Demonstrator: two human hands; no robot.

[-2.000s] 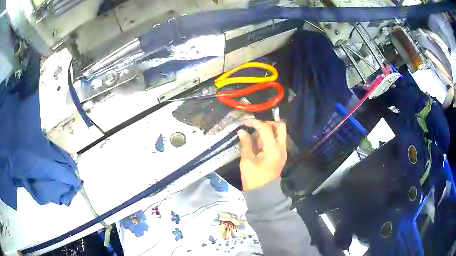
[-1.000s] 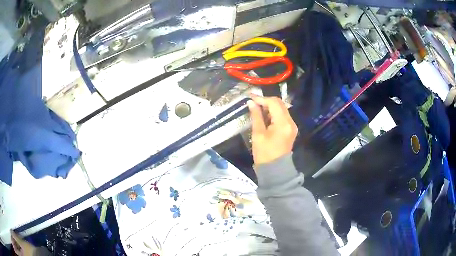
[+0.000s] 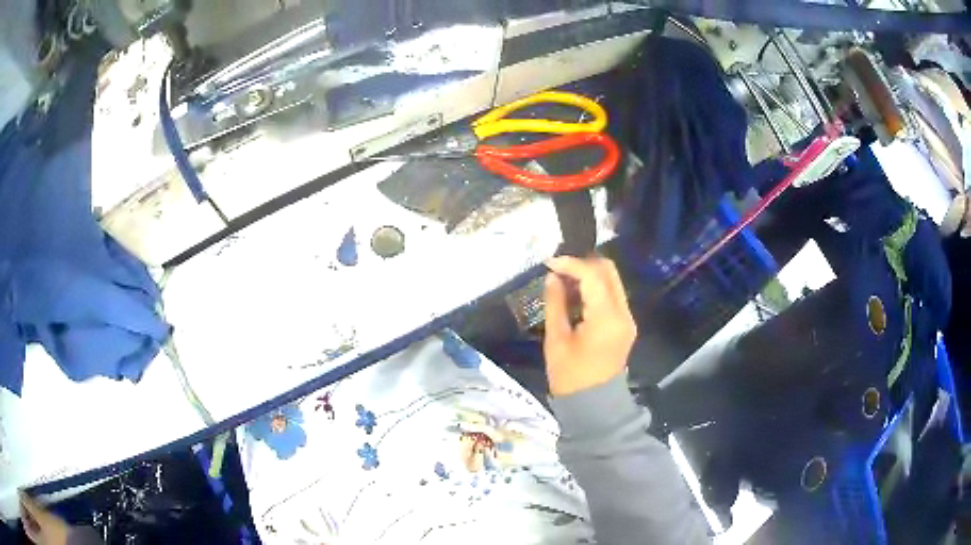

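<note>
A long narrow navy strip (image 3: 319, 375) runs along the front edge of the white table (image 3: 266, 309), stretched between my hands. My right hand (image 3: 588, 325), in a grey sleeve, pinches its right end below the scissors. My left hand (image 3: 45, 524) is cut off by the lower left corner and holds the strip's left end; only some fingers show. Scissors (image 3: 548, 160) with yellow and red-orange loop handles lie behind my right hand.
Blue cloth (image 3: 80, 298) lies on the table's left. The machine bed (image 3: 319, 128) is behind. A floral cloth (image 3: 405, 458) covers my lap. Blue crates (image 3: 735, 256), dark rolls (image 3: 815, 472) and a thin pink-red rod (image 3: 745, 221) are at the right. A pale green tie hangs over the table edge.
The strip has moved from the tabletop down to the front edge. My right hand has moved lower and keeps its pinch. My left hand came into view at the lower left by one second ago.
</note>
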